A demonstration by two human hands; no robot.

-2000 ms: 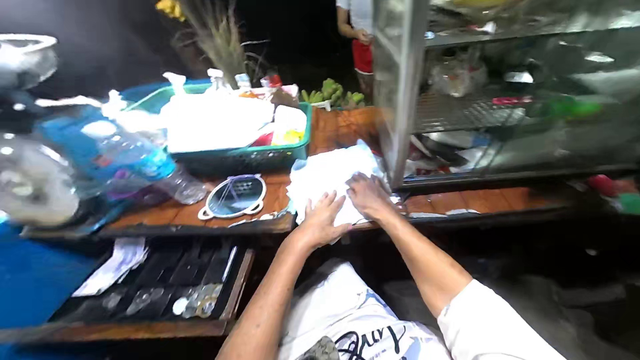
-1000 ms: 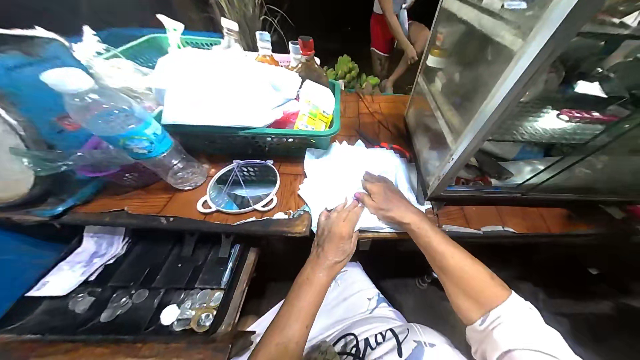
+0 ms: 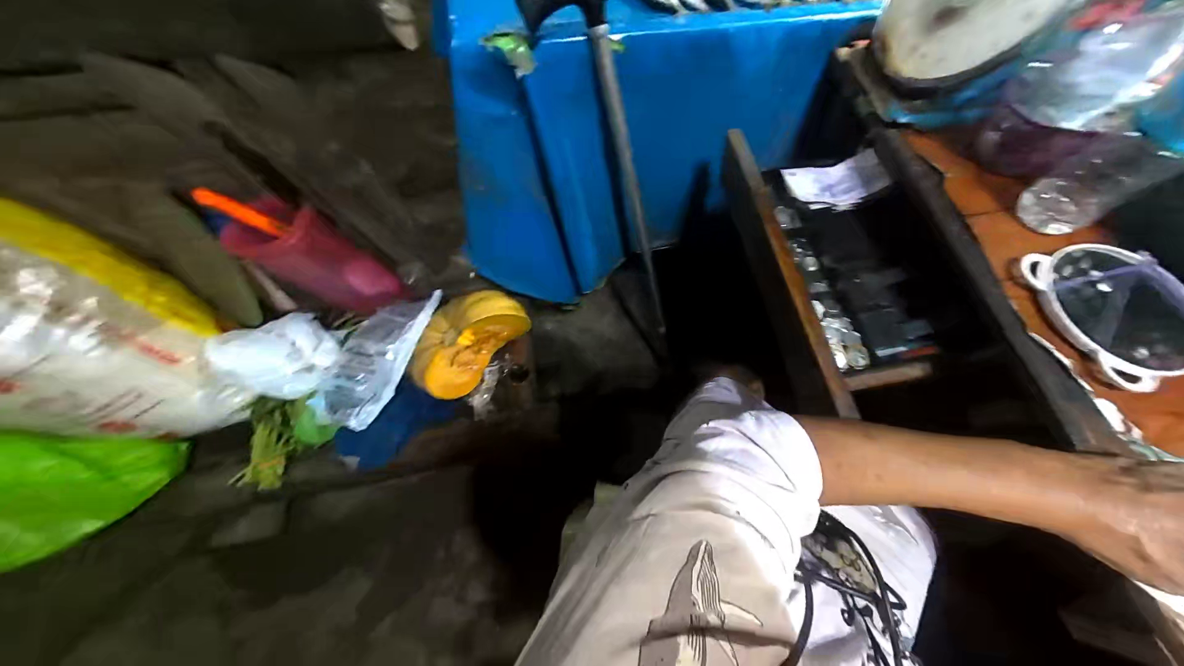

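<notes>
My left hand is at the right edge of the view, its fingers cut off by the frame. A sliver of something white shows under it at the table's edge. My right hand is out of view. Above my left forearm lies a white-rimmed round mirror or strainer with two small handles, on the tiled wooden tabletop. The pulled-out wooden drawer holds coins and folded paper, perhaps banknotes.
A cut pumpkin, clear plastic bags, a pink plastic container and a large sack are on the floor at left. A black-handled cane or umbrella leans against the blue table. A clear bottle lies at upper right.
The view has swung far to the left, to the floor and the drawer. My right hand, the white stack under both hands and the green basket have left the view.
</notes>
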